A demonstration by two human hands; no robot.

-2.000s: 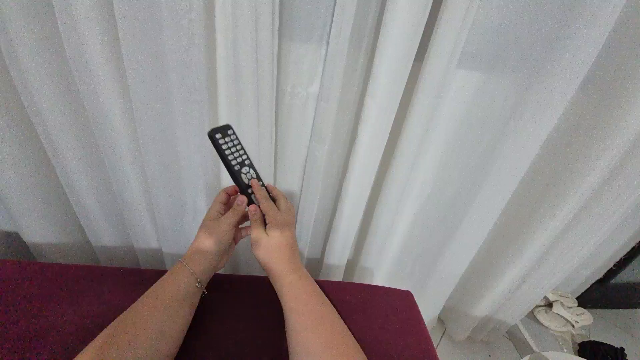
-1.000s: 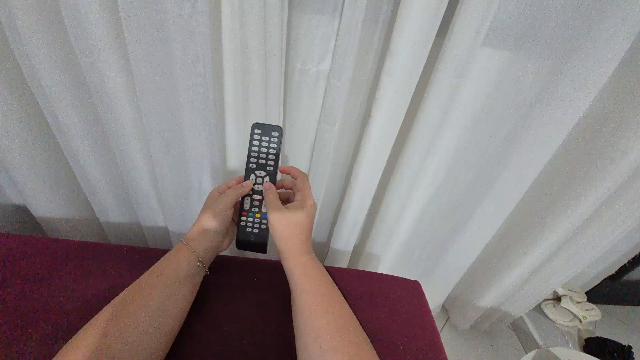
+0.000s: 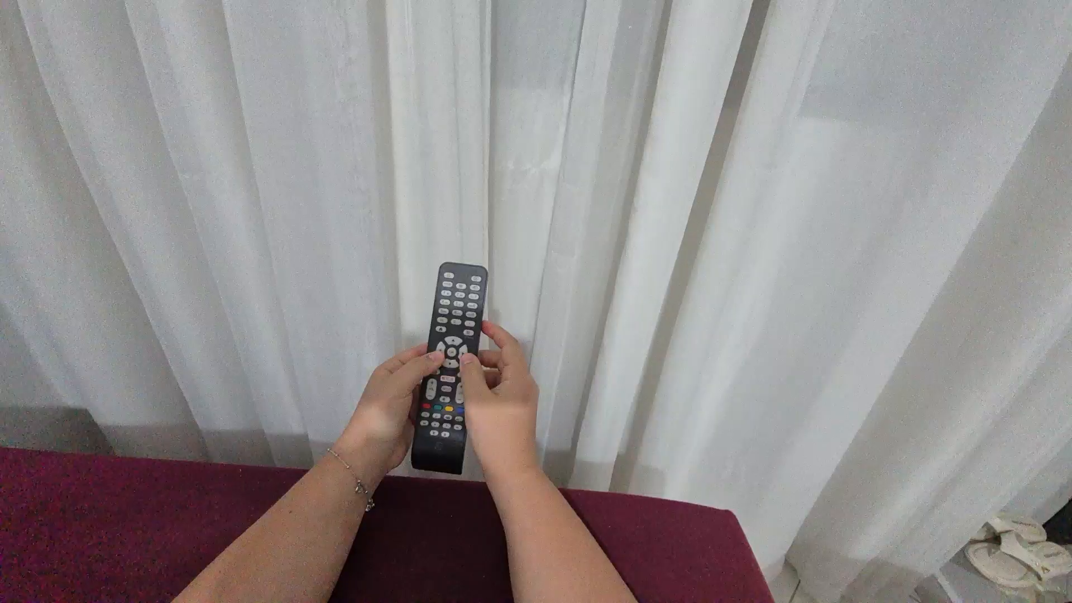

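Observation:
Between both hands a black remote control (image 3: 457,316) stands nearly upright, its button side toward me. It has pale oval buttons, a round navigation pad and a row of coloured keys near its lower end. My left hand (image 3: 383,416) grips its left edge, the thumb on the face beside the navigation pad; a thin chain bracelet (image 3: 358,486) circles that wrist. On the right edge is my right hand (image 3: 504,394), its thumb just right of and below the pad and its index finger along the side. The other fingers are partly hidden behind the remote.
White curtains (image 3: 318,209) hang in folds behind the hands. Beneath my forearms lies the dark red upholstered surface of a piece of furniture (image 3: 670,544). At the lower right, pale sandals (image 3: 1017,557) rest near the curtain's hem, beside a strip of floor (image 3: 783,582).
The remote was tilted to the left two seconds ago, held near its lower part; it then turned nearly upright, with the hands along its sides. Since one second ago, little has changed.

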